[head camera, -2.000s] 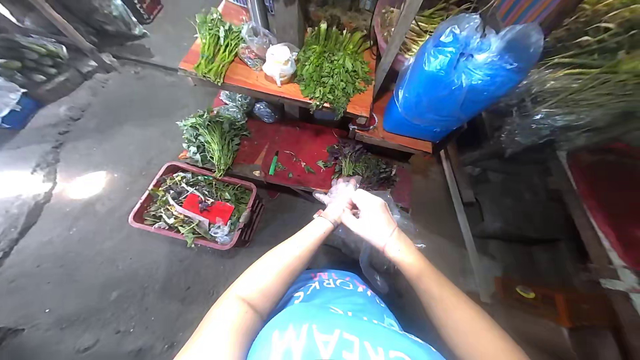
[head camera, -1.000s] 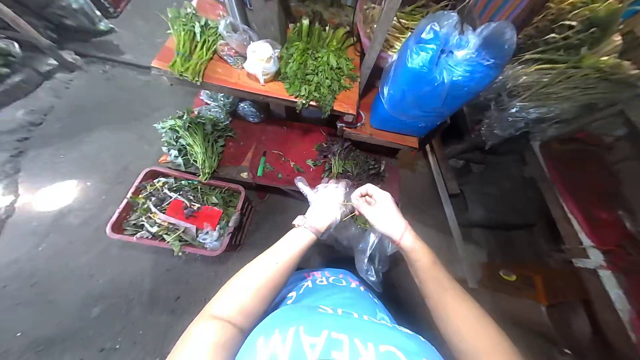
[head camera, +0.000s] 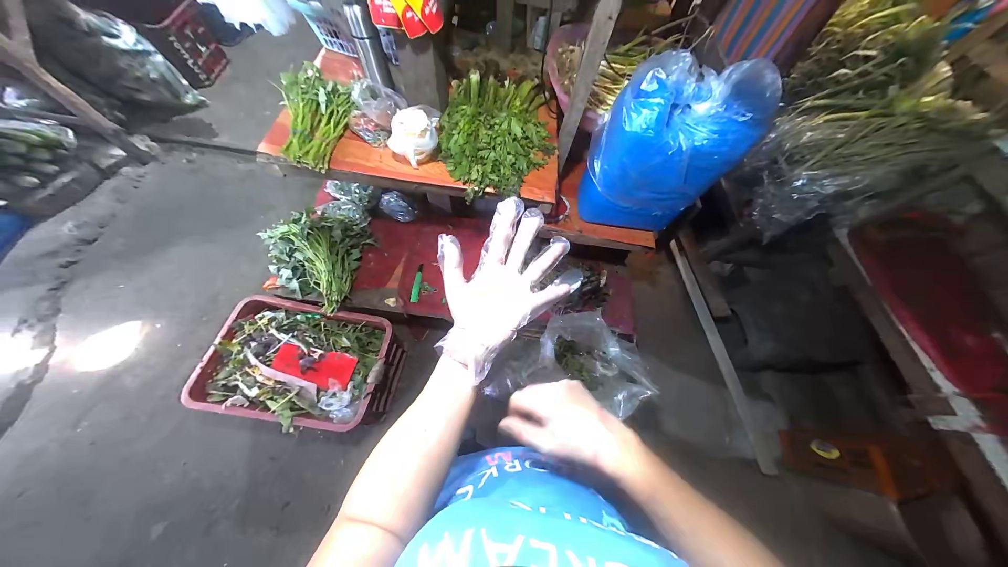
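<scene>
My left hand (head camera: 500, 291) wears a clear plastic glove and is spread wide, palm down, over the low red table (head camera: 390, 244). Nothing is in it. My right hand (head camera: 559, 421), blurred and without a visible glove, is half curled near my blue shirt; whether it holds anything cannot be told. Just beyond it a clear plastic bag (head camera: 602, 362) with dark greens inside hangs open. Dark leafy stems (head camera: 587, 287) lie on the red table, partly behind my left fingers. A green-handled knife (head camera: 416, 283) rests to the left of that hand.
A reddish plastic crate (head camera: 287, 417) of leaf trimmings stands on the floor at left, near a bundle of leafy greens (head camera: 315, 256). The orange wooden shelf (head camera: 370, 169) holds more greens (head camera: 496, 134) and a white bag (head camera: 413, 135). A blue plastic-wrapped bundle (head camera: 669, 146) stands at right.
My hands were together and have come apart. The left one has opened flat with its fingers spread; the right one has drawn back toward my body.
</scene>
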